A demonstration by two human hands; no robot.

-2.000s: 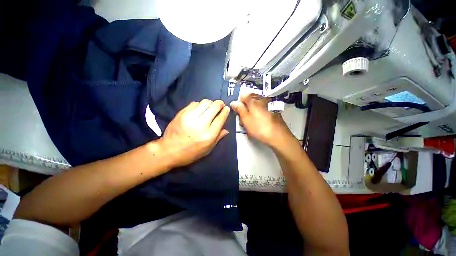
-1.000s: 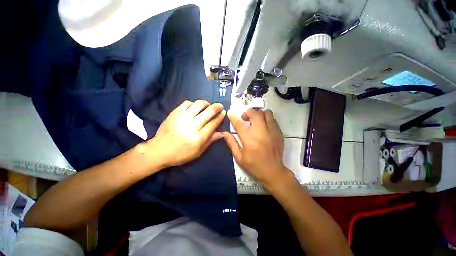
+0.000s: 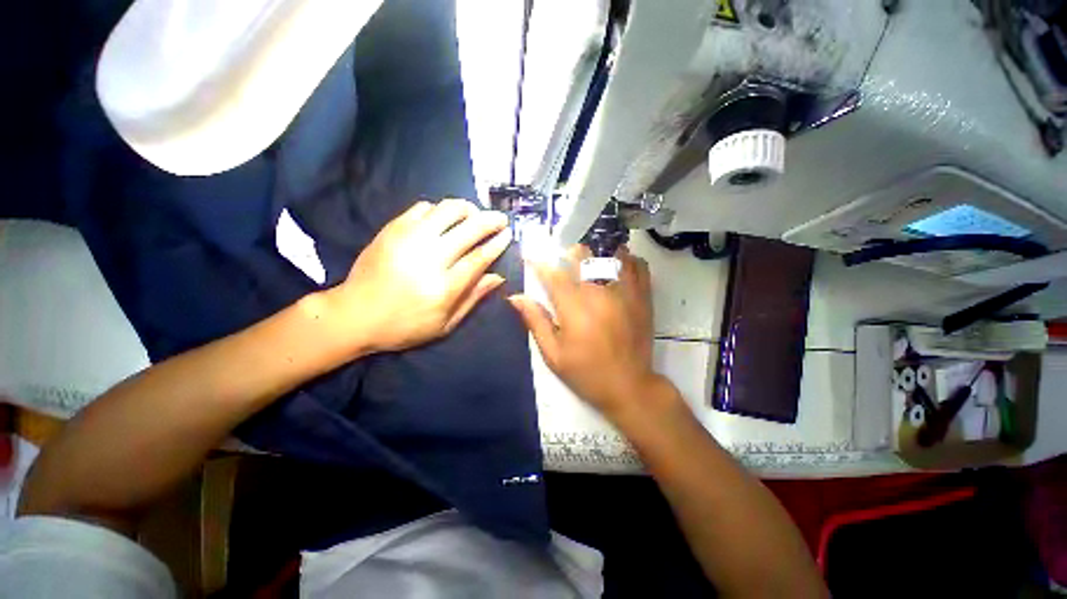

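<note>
The navy garment (image 3: 433,398) lies over the table with its right edge running up to the presser foot (image 3: 523,201). A small white print shows near its lower edge, and a white label (image 3: 300,246) lies on the cloth. My left hand (image 3: 427,275) lies flat on the garment just below and left of the foot, its fingers near the edge. My right hand (image 3: 591,316) is at the garment's right edge, its fingers partly hidden behind the white-knobbed attachment (image 3: 600,269). Whether its fingertips pinch the cloth cannot be told.
The white sewing machine (image 3: 889,105) fills the upper right, with a lit control panel (image 3: 959,222). A dark phone (image 3: 764,328) lies right of my right hand. A tool box (image 3: 1016,439) stands farther right. A rounded white arm (image 3: 199,82) hangs over the cloth. A red basket (image 3: 901,497) is below the table.
The garment has moved up toward the foot, and its white print near the foot is no longer clearly visible. My left hand has moved up and left with it. The view has shifted slightly.
</note>
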